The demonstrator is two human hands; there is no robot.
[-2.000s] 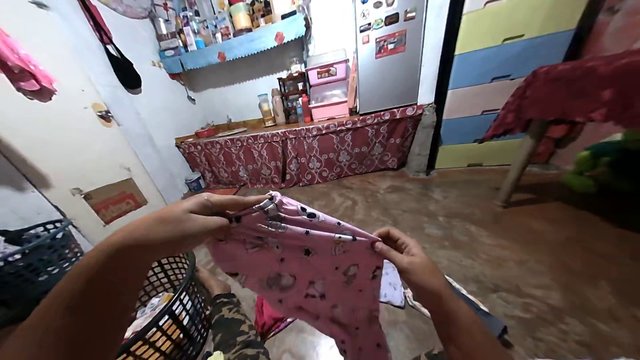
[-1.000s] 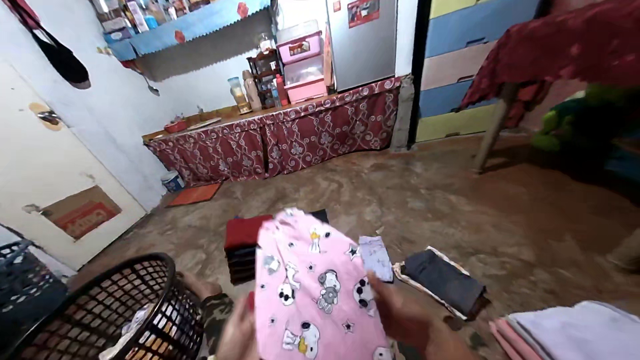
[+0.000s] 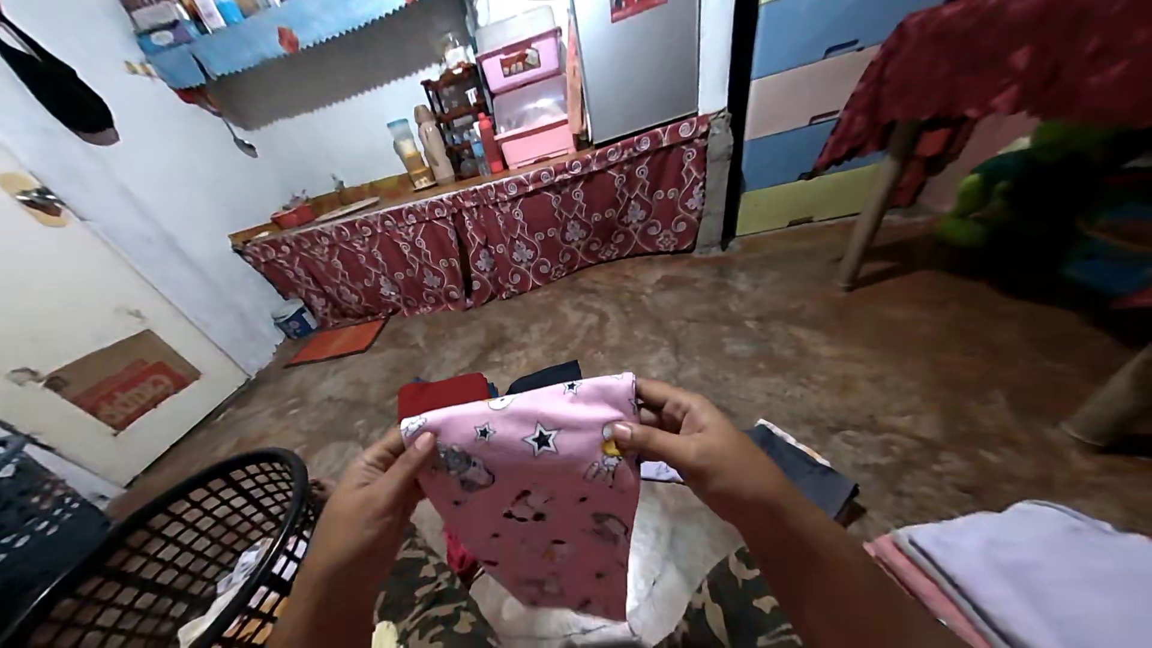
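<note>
A pink cloth garment (image 3: pixel 540 504) printed with stars and cartoon figures hangs between my hands, its top edge folded over. My left hand (image 3: pixel 387 477) pinches the left end of that edge, thumb in front. My right hand (image 3: pixel 675 436) grips the other end with thumb and fingers. Behind the garment, partly hidden, lie a dark red folded cloth (image 3: pixel 445 391) and a dark folded cloth (image 3: pixel 544 376). Just right of my right hand is a dark grey folded garment (image 3: pixel 801 468) on the floor.
A black plastic basket (image 3: pixel 288 486) holding clothes stands at the left. Folded light cloths (image 3: pixel 1035 576) are stacked at the lower right. Camouflage-clad legs (image 3: pixel 423 585) are below my hands. Farther off are a curtained counter (image 3: pixel 576 216) and a wooden table leg (image 3: pixel 877 207).
The garment hung loosely two seconds ago; now its top edge is folded and stretched flat between my hands. The view has tilted down from the earliest frame.
</note>
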